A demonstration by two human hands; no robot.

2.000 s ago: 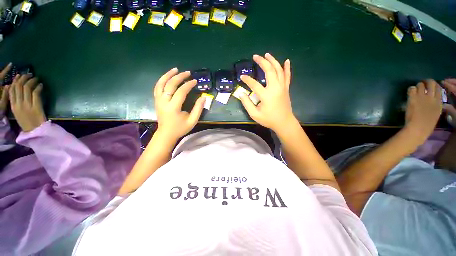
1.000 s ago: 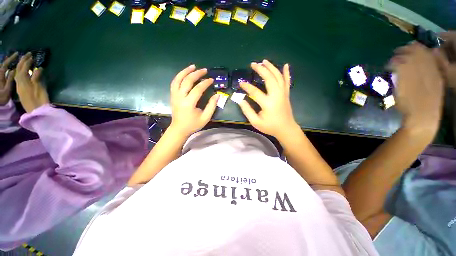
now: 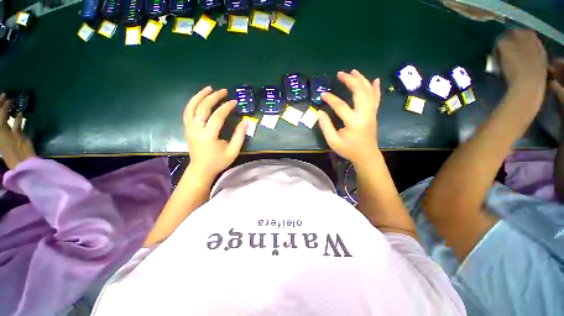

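Observation:
Several dark smartwatch modules lie side by side on the green bench, with green, white and purple marks on their faces. A silver-white battery with yellow edging lies below each. My left hand holds the leftmost module at its left side, the thumb at its battery. My right hand holds the rightmost module, a fingertip on its face and the thumb beside its battery. The third module sits slightly farther up than the two left of it.
A longer row of dark modules with batteries stands at the upper left. Three white-faced modules lie at the right, near a neighbour's arm. Another neighbour's hand is at the left edge. The bench's near edge runs below my hands.
My right hand has moved right, uncovering the right-hand modules. The displays now show green and white marks. A third white-faced module has appeared at the right, and the neighbour's hand there has moved up.

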